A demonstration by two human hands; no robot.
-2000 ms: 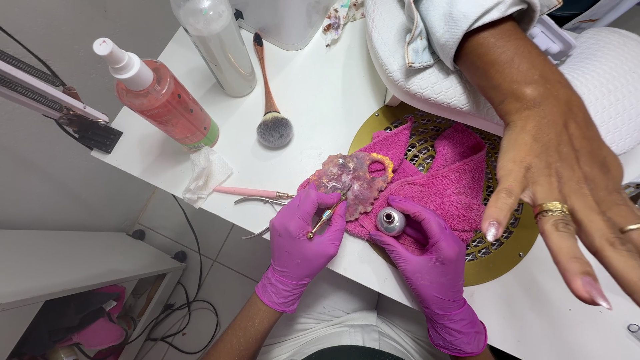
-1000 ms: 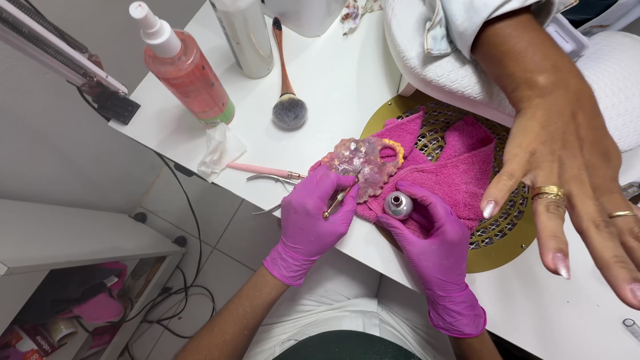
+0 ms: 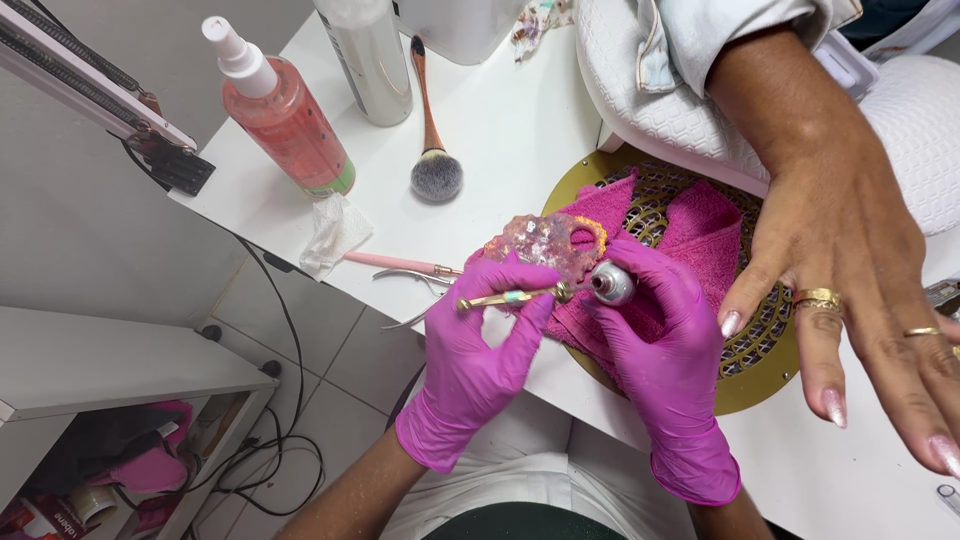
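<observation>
My left hand [image 3: 480, 352], in a magenta glove, grips a gold-coloured brush handle [image 3: 510, 298] with a shiny band. Its tip end points at the mouth of a small silver bottle [image 3: 613, 283], which my right hand [image 3: 664, 345], gloved alike, holds tilted. Just behind both hands lies a marbled palette with a ring-shaped handle [image 3: 544, 244], partly on a pink towel [image 3: 701, 240]. Another person's hand [image 3: 847, 225], with gold rings and glittery nails, reaches in from the upper right, its fingers spread.
A pink-handled tool [image 3: 394, 262], metal nippers [image 3: 412, 279] and crumpled tissue [image 3: 337, 232] lie near the table's left edge. Behind are a red spray bottle [image 3: 289, 124], a fluffy brush [image 3: 436, 174] and a clear bottle [image 3: 371, 60]. A gold vent [image 3: 772, 379] is under the towel; a white cushion [image 3: 667, 127] stands behind.
The brush in my left hand has swung from lying over the palette to the mouth of the silver bottle. My right hand still holds the bottle.
</observation>
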